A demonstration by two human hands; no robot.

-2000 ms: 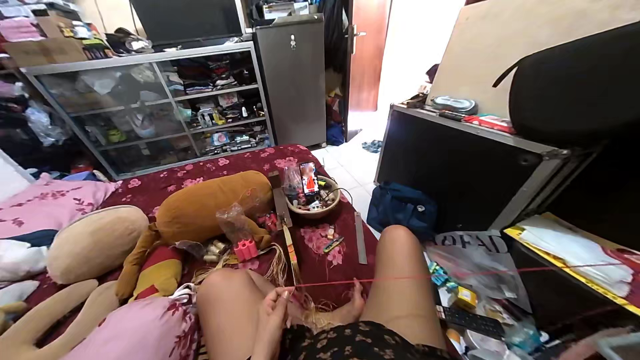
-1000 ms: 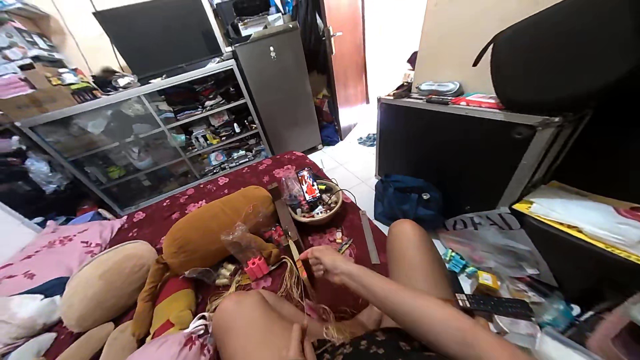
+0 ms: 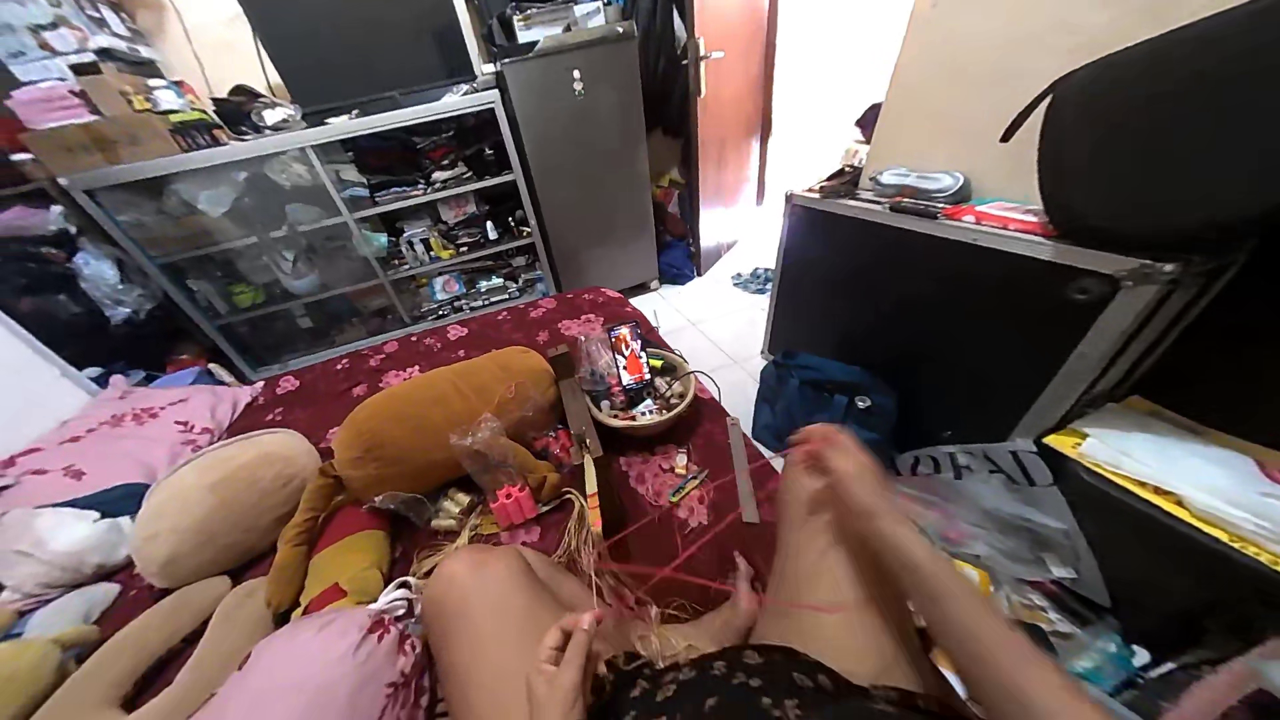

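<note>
My left hand (image 3: 565, 660), low in the middle, pinches a pale raffia-like strand (image 3: 594, 585) between thumb and fingers. My right hand (image 3: 835, 465), blurred, is above my right knee with its fingers closed around a red thread (image 3: 690, 550) that runs in loose loops across my lap. Between my legs, a bundle of pale strands (image 3: 575, 535) hangs by a narrow wooden board (image 3: 577, 415) with an orange and yellow strip (image 3: 592, 485) on it. A metal ruler (image 3: 742, 470) and a small yellow-green cutter (image 3: 688, 486) lie on the bedspread (image 3: 500, 325).
A basket (image 3: 645, 425) of thread spools holds an upright phone (image 3: 629, 355). To the left are a brown bolster-like plush (image 3: 445, 415), pink foam-like pieces (image 3: 513, 505) and pillows (image 3: 300, 665). A blue bag (image 3: 822, 400) and plastic-wrapped items (image 3: 1000, 520) stand on the right.
My right hand has moved from near the wooden board to the right, over my knee. The red thread now shows in loops across my lap.
</note>
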